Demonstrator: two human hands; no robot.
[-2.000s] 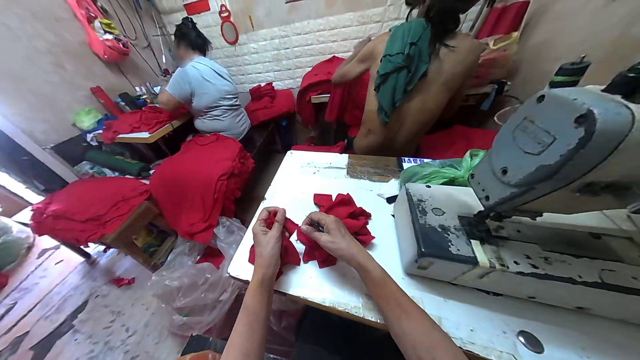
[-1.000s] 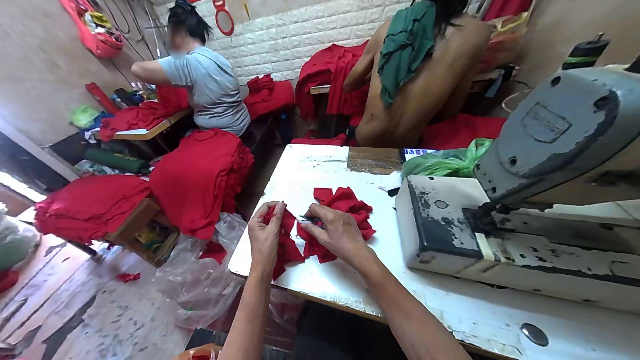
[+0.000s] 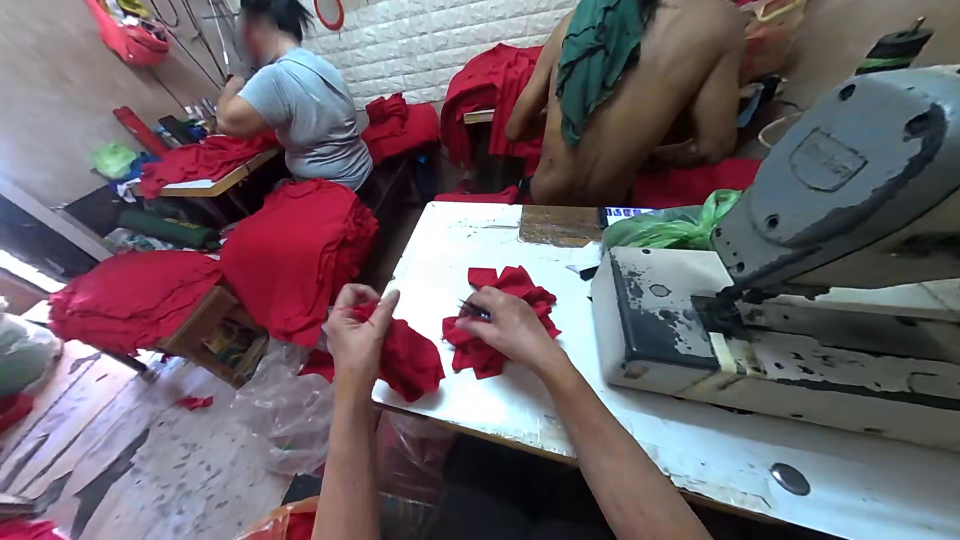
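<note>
My left hand [image 3: 356,322] pinches a piece of red fabric [image 3: 411,360] that hangs over the near left edge of the white tabletop [image 3: 427,277]. My right hand [image 3: 510,322] is closed around a small dark metal tool [image 3: 474,309], perhaps thread snips, largely hidden by the fingers. Under and behind that hand lies a loose heap of red fabric pieces [image 3: 536,292]. An industrial sewing machine [image 3: 660,307] with chipped paint stands to the right of my right hand.
A green plastic bag [image 3: 660,229] rests behind the machine. Stacks of red fabric [image 3: 296,255] stand beyond the table's left side, above a clear plastic bag [image 3: 289,412]. Two people sit further back, one in a grey shirt [image 3: 315,112], one with a green cloth [image 3: 596,67] over the shoulder.
My hands have moved apart, and the fabric in my left hand now lies away from the heap. The co-worker at the left has lowered an arm since one second ago.
</note>
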